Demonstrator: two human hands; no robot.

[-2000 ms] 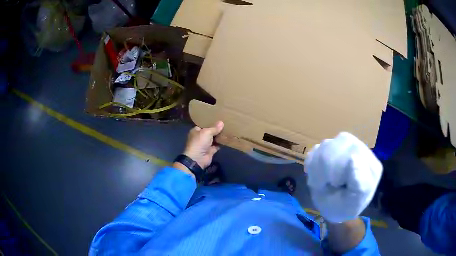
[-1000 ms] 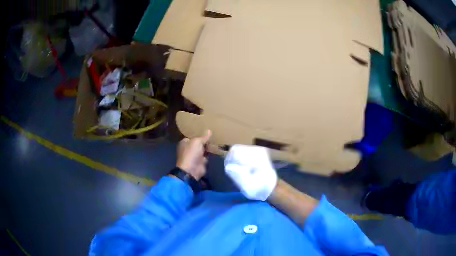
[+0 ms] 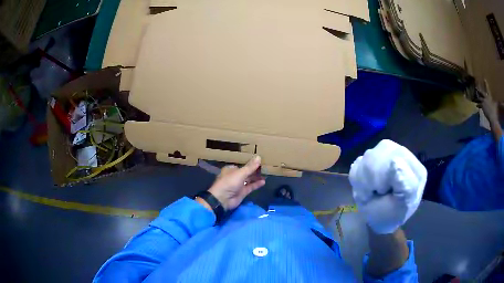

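Note:
A plain brown box blank (image 3: pixel 237 72) lies on top of other blanks, its slotted near flap overhanging towards me. My left hand (image 3: pixel 237 182), bare with a black wristband, pinches the near edge just below the long hand hole (image 3: pixel 225 145). A strip with a small cut-out shows under the flap at the left. My right hand (image 3: pixel 388 187), in a white glove, is closed in a fist right of the flap, apart from it. A thin line runs from the flap's edge towards the glove; I cannot tell if it is a held rod.
A scrap carton (image 3: pixel 91 132) with yellow strapping stands on the floor at left. The green bench (image 3: pixel 381 55) bears stacked blanks (image 3: pixel 428 33) at right. A blue plastic thing (image 3: pixel 370 108) is below it. Another person in blue (image 3: pixel 472 174) reaches to blanks at far right.
The view has shifted, so the blank sits further left. My left hand has moved right along the near edge to the hand hole. My gloved right hand swung left to the edge and is back at right.

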